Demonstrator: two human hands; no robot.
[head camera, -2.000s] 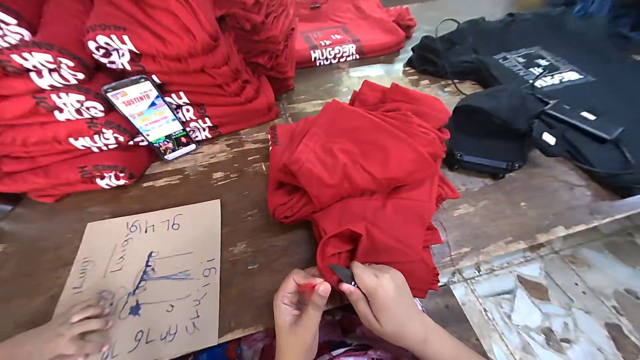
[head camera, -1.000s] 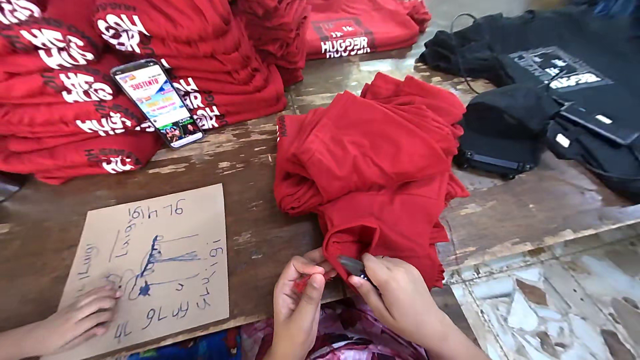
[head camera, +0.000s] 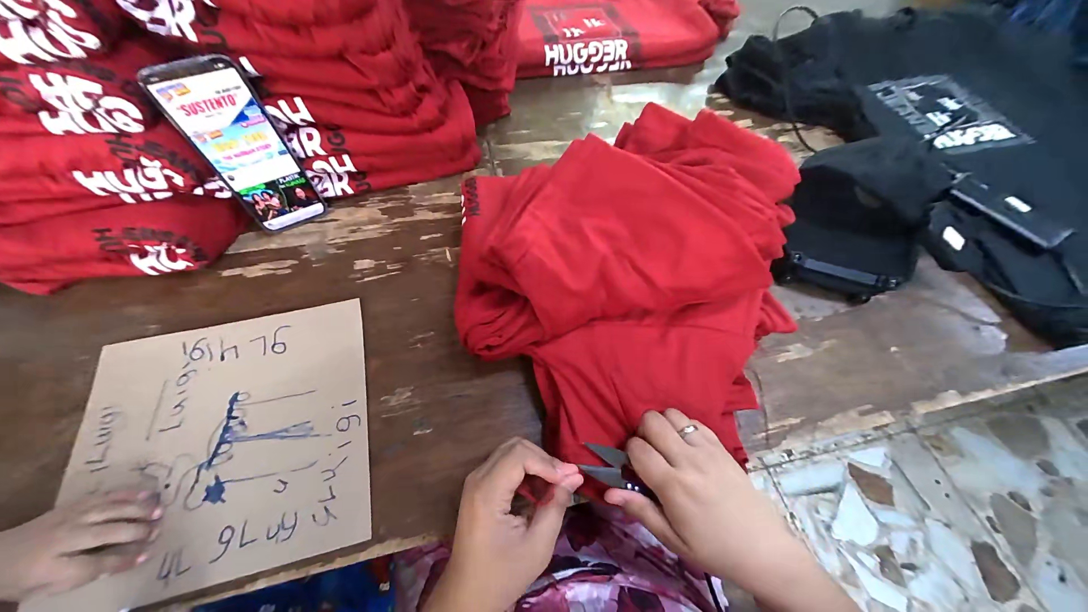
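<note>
A pile of red fabric garments (head camera: 629, 255) lies in front of me, its near end hanging toward the table's edge. My right hand (head camera: 688, 484), with a ring on one finger, holds small thread snips (head camera: 608, 467) whose two pointed blades are apart and face left. Close to the blade tips, my left hand (head camera: 518, 501) pinches a bit of red cloth or thread between thumb and index finger; which of the two is hard to tell.
Stacks of printed red shirts (head camera: 408, 110) stand at the back left, a smartphone (head camera: 234, 140) leaning on them. Another person's hand (head camera: 85, 535) rests on cardboard (head camera: 331, 425) with pen marks. A black cap (head camera: 867, 204) and black shirt (head camera: 1003, 93) lie at right.
The snips were largely hidden against the red cloth's opening; now their spread blades show beside my left fingertips. The cloth loop held up near my hands one second ago has dropped.
</note>
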